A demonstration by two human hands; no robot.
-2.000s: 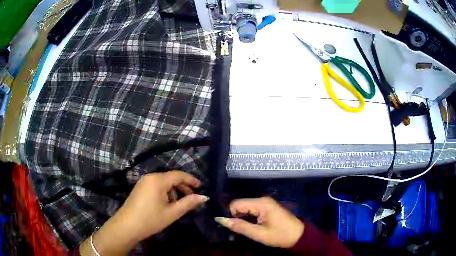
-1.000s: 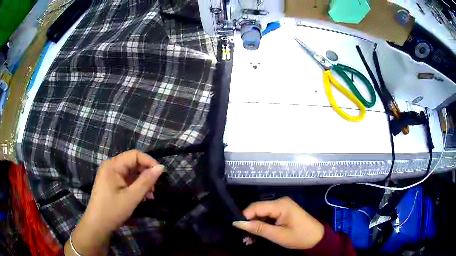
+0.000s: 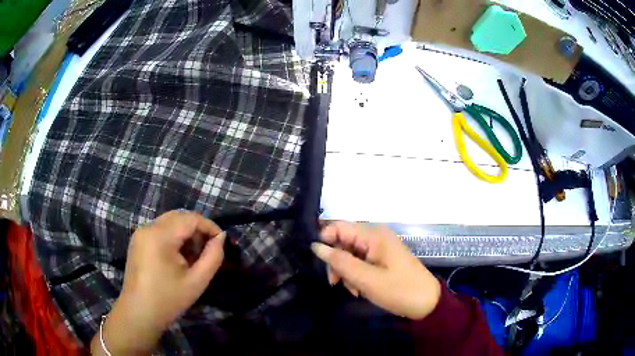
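Note:
The plaid fabric (image 3: pixel 174 118), black-grey with white check lines, lies on the machine table and hangs over its front edge. A black binding strip (image 3: pixel 313 160) runs along its right edge up to the presser foot (image 3: pixel 322 73). My left hand (image 3: pixel 170 261) pinches a narrow black band on the plaid, thumb against fingers. My right hand (image 3: pixel 376 268) pinches the black binding at the table's front edge. The parts of the cloth below my hands are dark and hard to make out.
Scissors (image 3: pixel 480 142) with yellow and green handles lie right of the needle. Dark slim tools (image 3: pixel 546 170) lie further right. A ruler strip (image 3: pixel 459 245) runs along the front edge. A grey-blue cylinder (image 3: pixel 363 61) stands beside the presser foot. A mint-green block (image 3: pixel 498 30) sits on cardboard (image 3: pixel 438 24).
My left hand has moved left from the binding, taking the narrow band. My right hand swung right with the binding, then came back up and left to the table edge. The view has shifted slightly.

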